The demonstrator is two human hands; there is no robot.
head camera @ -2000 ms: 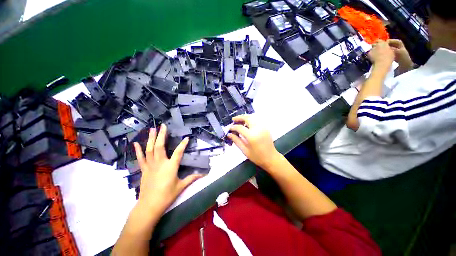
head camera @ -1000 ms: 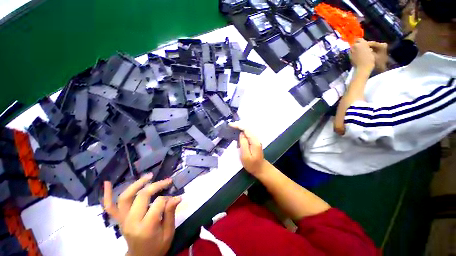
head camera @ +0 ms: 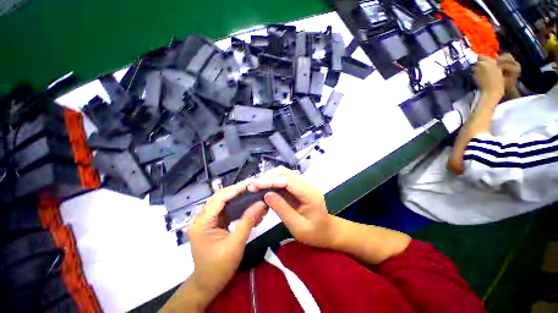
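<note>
A loose heap of matte black plastic brackets (head camera: pixel 174 116) lies on the white bench paper (head camera: pixel 367 122) in front of me. My left hand (head camera: pixel 220 235) and my right hand (head camera: pixel 297 205) are together at the near edge of the worktop. Between them they hold one black bracket (head camera: pixel 245 203), with both thumbs on it. The fingers hide part of the bracket.
Rows of black units with orange edges (head camera: pixel 43 159) stand at the left. A neighbour in a white striped sleeve (head camera: pixel 514 153) sits at the right, by orange pieces (head camera: pixel 471 27) and corded black units (head camera: pixel 431 101). A green surface (head camera: pixel 122 36) lies behind the heap.
My left hand has moved from the heap's near side to meet my right hand. The bracket at my right fingertips is now held between both hands. The camera view has shifted.
</note>
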